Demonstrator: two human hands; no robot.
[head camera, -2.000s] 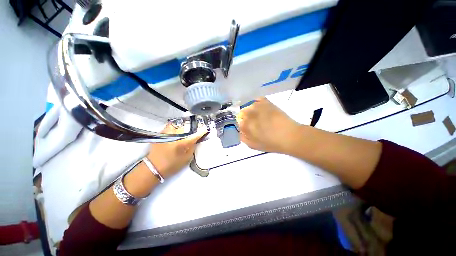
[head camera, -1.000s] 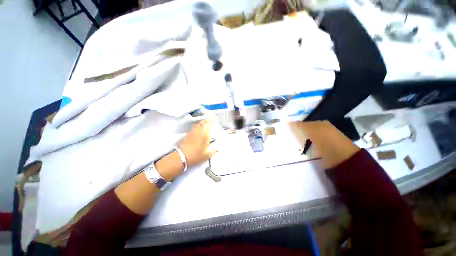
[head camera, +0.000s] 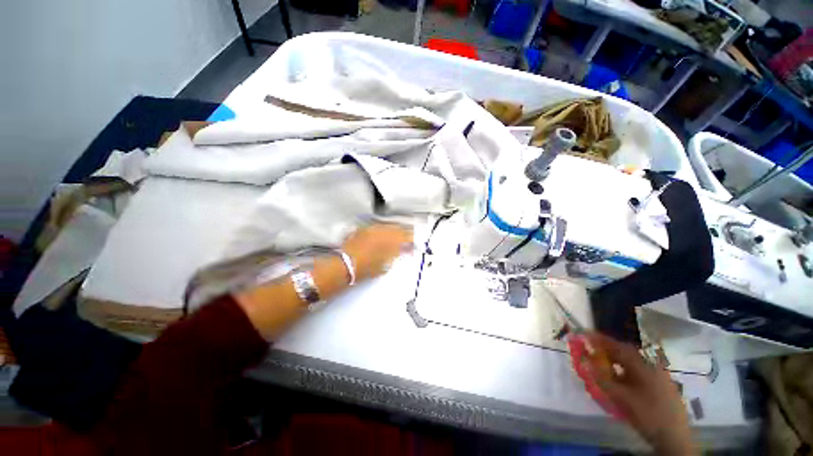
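Off-white cloth (head camera: 223, 209) with tan edges lies in broad folds at the left, reaching toward the white sewing machine (head camera: 521, 209). My left hand (head camera: 381, 249) is at the cloth's edge left of the needle area; it is blurred, so its grip is not clear. My right hand (head camera: 637, 383) is shut on scissors with red-orange handles (head camera: 590, 370), right of the presser foot (head camera: 517, 291). Their metal blades point up and left toward the machine. A dark curved strip (head camera: 370, 178) shows on the cloth.
A white tub (head camera: 401, 58) holding tan cloth (head camera: 579, 125) stands behind the machine. A grey ruled tape (head camera: 383, 396) runs along the table's front edge. Dark cloth (head camera: 80, 365) hangs at the lower left. Another white tub is at the right.
The view has swung up and back, showing more cloth and the tubs. My right hand has moved from beside the needle toward the front right and now holds the scissors. My left hand is farther left of the needle.
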